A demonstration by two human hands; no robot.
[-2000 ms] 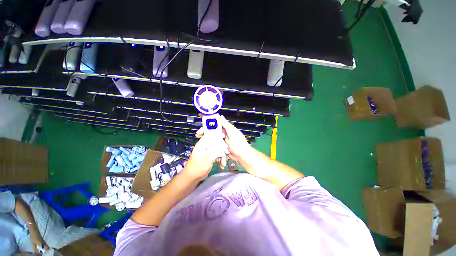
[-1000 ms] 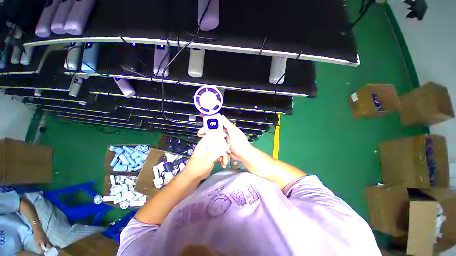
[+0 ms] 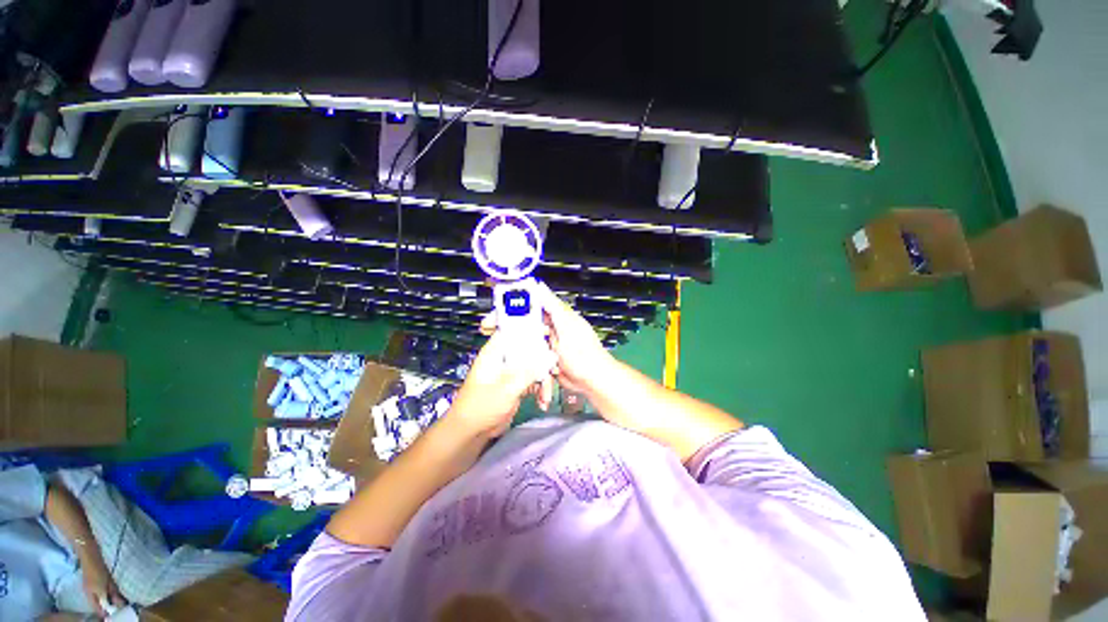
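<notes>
A white handheld fan [image 3: 507, 246] is held upright in front of my chest, its round caged head up and its pale hub very bright. The small dark display screen [image 3: 518, 303] below the head shows lit digits. My left hand [image 3: 496, 379] and my right hand [image 3: 571, 346] are both closed around the handle. The lower handle is largely hidden by my fingers.
Black rack shelves [image 3: 680, 73] with fans and thin cords stand ahead. Cartons of blue fans [image 3: 314, 386], white fans [image 3: 298, 462] and mixed fans [image 3: 407, 413] sit lower left, near a blue stool [image 3: 182, 492] and a seated person [image 3: 73, 541]. Brown cartons [image 3: 990, 383] stand at right.
The fan and both my hands stay in nearly the same place. The view has shifted slightly. The seated person's hand at lower left has moved a little.
</notes>
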